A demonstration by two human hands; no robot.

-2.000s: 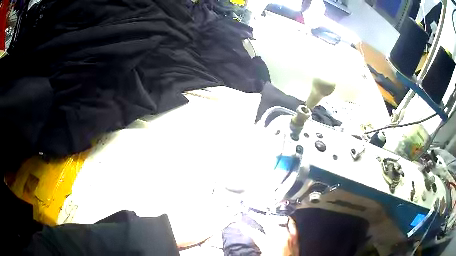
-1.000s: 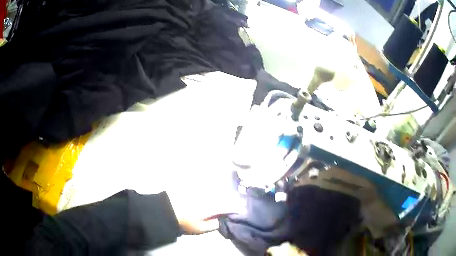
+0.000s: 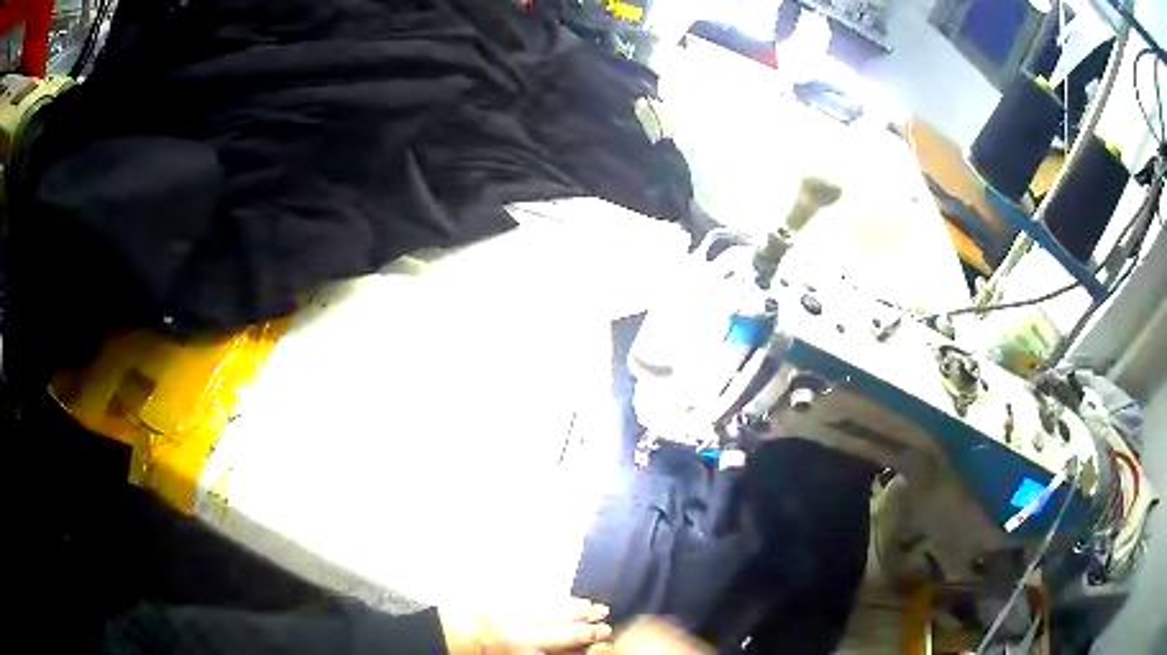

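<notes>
A black fabric piece (image 3: 793, 537) lies at and in front of the needle area of the white and blue sewing machine (image 3: 896, 410); a narrow part of it shows left of the machine head. My left hand (image 3: 531, 630), below a dark sleeve, is at the bottom edge with its fingertips by the fabric's lower left edge. My right hand (image 3: 653, 637) is beside it, blurred and cut off by the bottom edge. Glare hides the presser foot and finger details. Whether either hand grips the fabric cannot be told.
A large crumpled black garment (image 3: 320, 166) covers the upper left. Yellow tape or plastic (image 3: 179, 384) covers the lower-left table edge. The white table (image 3: 410, 435) is in strong glare. Dark thread cones (image 3: 1017, 134) stand at the upper right, with cables near them.
The black fabric piece now shows further left and up beside the machine head. My left hand is lower in the view, and my right hand is now close beside it. The view has shifted slightly.
</notes>
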